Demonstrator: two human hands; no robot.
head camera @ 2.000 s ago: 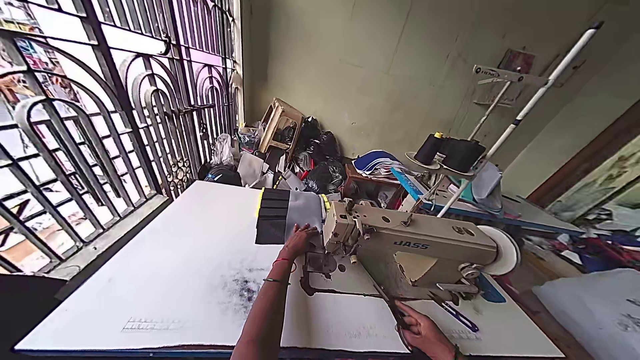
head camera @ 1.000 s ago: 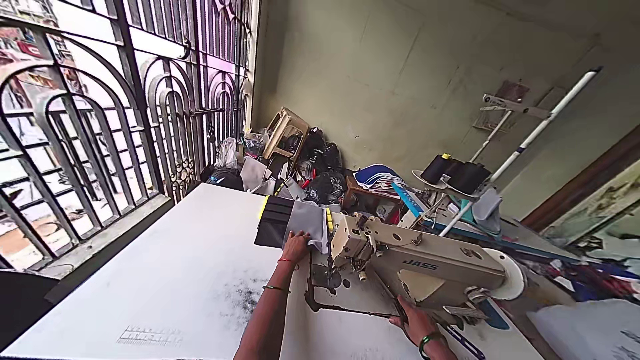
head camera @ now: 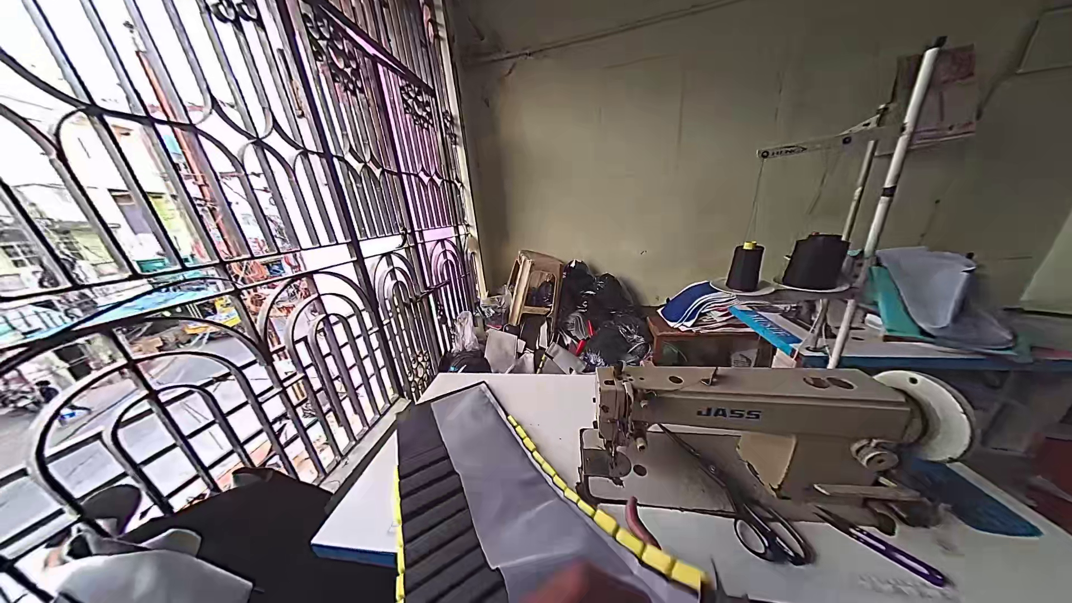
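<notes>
A long grey fabric piece with black pleated strips and yellow edging rises from the bottom edge, lifted toward me, left of the sewing machine. A blurred part of a hand, apparently my left hand, lies over its lower grey part; its fingers cannot be made out. At the yellow edge a finger, seemingly of my right hand, shows beyond the cloth; the rest is hidden. Black-handled scissors lie on the machine bed and table, blades pointing toward the needle area. Beside them is a purple-handled tool.
Black thread cones stand on a thread stand behind the machine. Black plastic bags, a wooden stool and stacked cloth are against the wall. A metal window grille runs along the left; dark fabric lies below it.
The fabric piece has come away from beside the needle area, toward me. My right hand has left the scissors' handles. The view has shifted noticeably.
</notes>
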